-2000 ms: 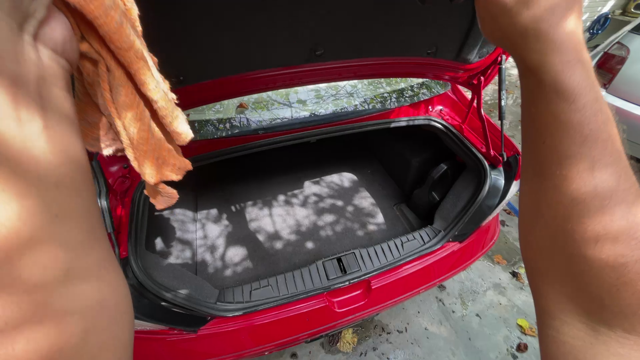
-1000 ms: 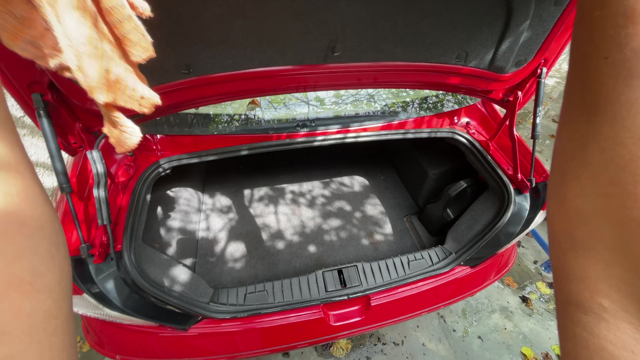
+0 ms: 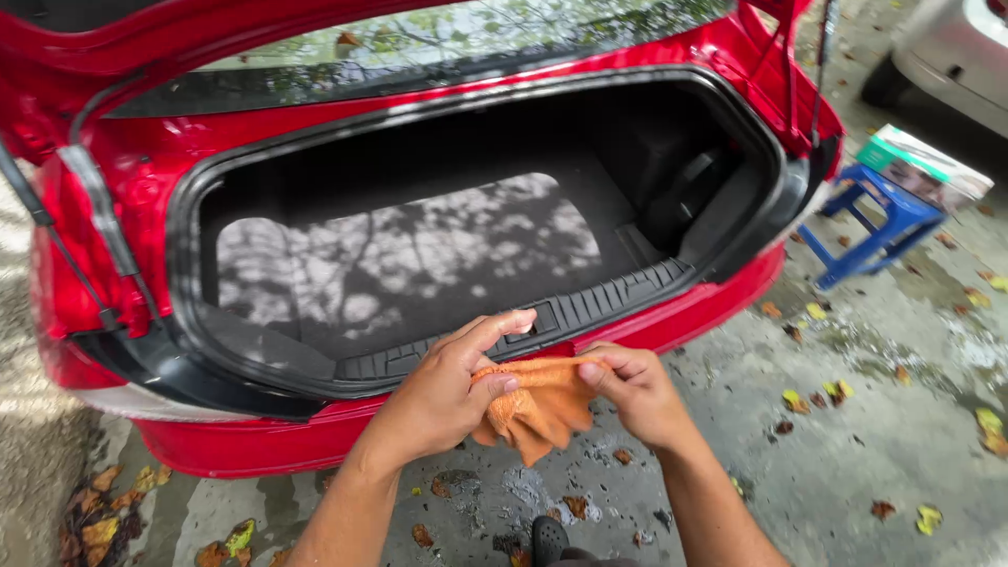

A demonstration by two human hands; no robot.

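Observation:
An orange cloth [image 3: 539, 402] is stretched between my two hands, just behind the rear bumper of a red car. My left hand [image 3: 449, 390] pinches its left side between thumb and fingers, with the index finger extended. At the cloth's upper right corner, my right hand [image 3: 634, 390] grips the edge, thumb on top. Beyond them the boot stands open, showing its dark carpeted floor [image 3: 441, 244] dappled with sunlight. A ribbed black sill trim [image 3: 614, 299] with a latch opening runs along the near edge.
A blue plastic stool [image 3: 890, 209] carries a box [image 3: 925, 169] at the right. Behind it is part of a silver car [image 3: 957, 63]. Gas struts flank the boot, the left one [image 3: 24, 185] near the frame's edge. Fallen leaves lie on the concrete; a rough wall stands at left.
Both hands have come down from the raised boot lid to in front of the bumper. The cloth, hanging at upper left before, is now held between them. The view has tilted down.

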